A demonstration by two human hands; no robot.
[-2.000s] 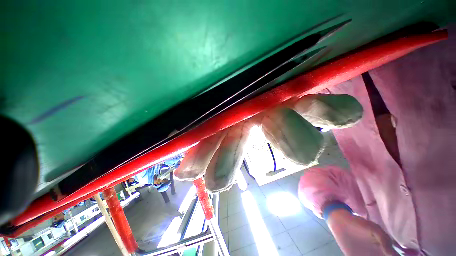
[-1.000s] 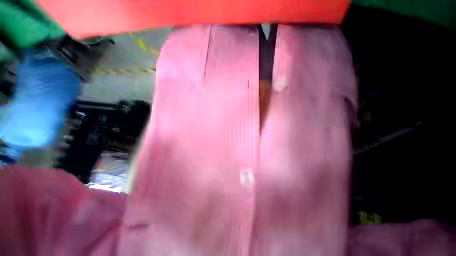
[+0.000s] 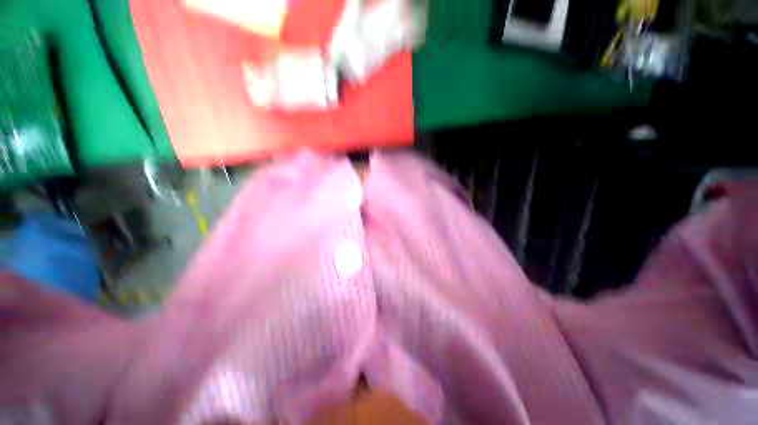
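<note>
The view is blurred. An orange-red sheet (image 3: 208, 116) lies on the green mat (image 3: 474, 95) at the top. White cloth-like shapes (image 3: 291, 79) that look like gloves lie on the sheet, with no arm seen reaching them. A pale paper (image 3: 237, 10) is at the sheet's top edge. My left hand and my right hand are out of the picture. Only my pink sleeves show, at the lower left and lower right.
A green circuit board (image 3: 33, 116) is at the far left. A white-framed dark device (image 3: 536, 23), a yellow item (image 3: 638, 10) and a shiny clear bag (image 3: 657, 54) are at the upper right. Black ribbed totes (image 3: 532, 199) stand at right. A person's blue clothing (image 3: 54, 249) shows at left.
The view has swung from the bench's underside and frame to my smock and the bench top. The gloved fingers on the red edge two seconds ago no longer show there. More of the red sheet shows.
</note>
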